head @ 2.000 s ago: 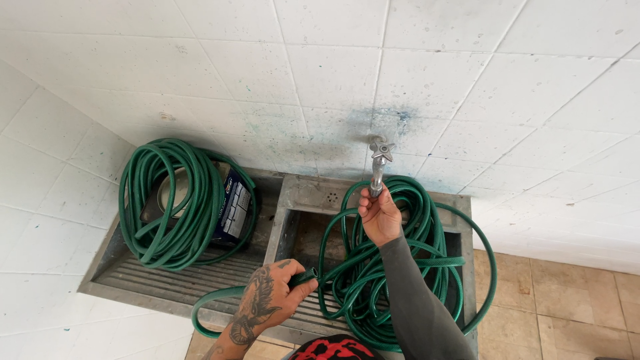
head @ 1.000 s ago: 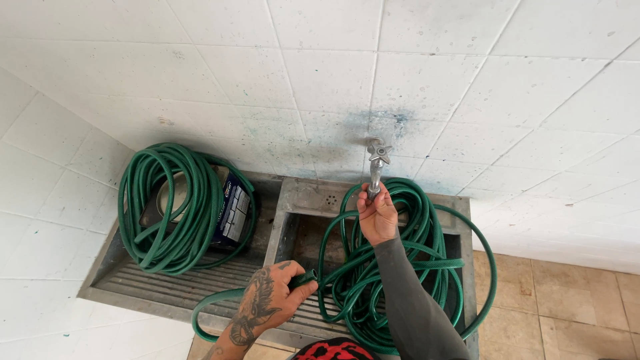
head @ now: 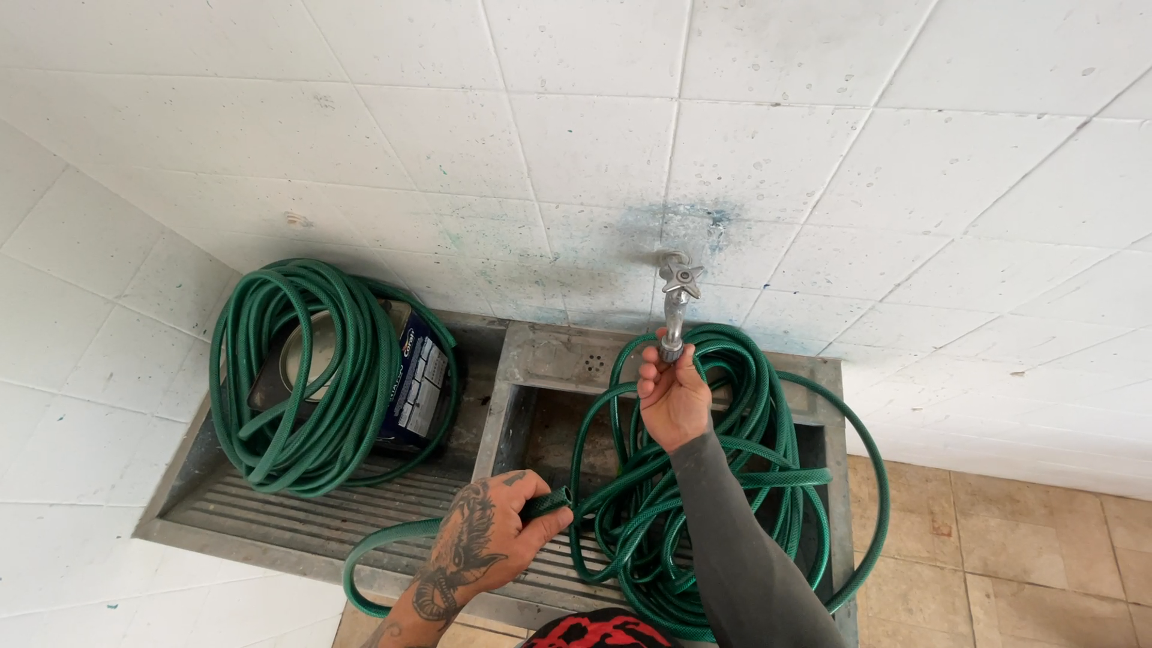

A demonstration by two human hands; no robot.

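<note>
My left hand (head: 507, 531) is closed around a green garden hose near its open end (head: 562, 497), over the ribbed part of the sink. With its fingertips, my right hand (head: 673, 387) grips the outlet end of a metal wall faucet (head: 677, 310), which has a star-shaped handle. The hose end and the faucet are apart. Below and around my right forearm, a loose tangle of green hose (head: 747, 432) lies over the sink basin.
A second coil of green hose (head: 297, 360) rests around a paint can (head: 416, 387) on the left of the concrete laundry sink (head: 315, 562). White tiled walls (head: 594, 144) stand behind and to the left. Beige floor tiles (head: 1017, 540) show at the right.
</note>
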